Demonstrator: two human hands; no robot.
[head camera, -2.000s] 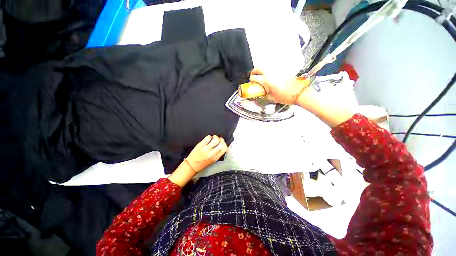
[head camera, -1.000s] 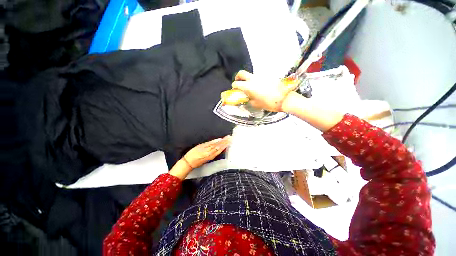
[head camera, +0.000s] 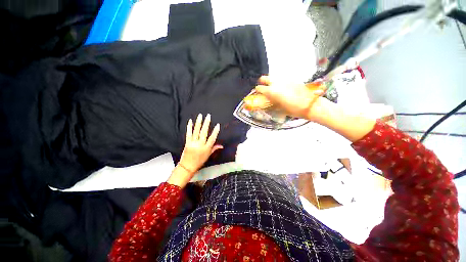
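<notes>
A large black garment (head camera: 127, 97) lies spread over the white-covered pressing table (head camera: 291, 46), with a flat black panel (head camera: 190, 21) sticking out at its far side. My left hand (head camera: 199, 146) lies on the garment near its near edge, fingers spread, holding nothing. My right hand (head camera: 286, 95) is closed on the orange handle of the steam iron (head camera: 263, 118). The iron's pointed tip faces left at the garment's right edge, and most of its soleplate is over the white cover. My right hand hides part of the iron.
A blue box edge (head camera: 110, 20) is at the far left. A black hose (head camera: 378, 23) and a pale line run to the upper right. A cardboard box (head camera: 327, 199) with white scraps is right of my apron. Loose black fabric (head camera: 92, 220) lies below left.
My left hand has moved from the garment's near right edge further left and up onto it, with fingers now spread. The iron moved left, then back right.
</notes>
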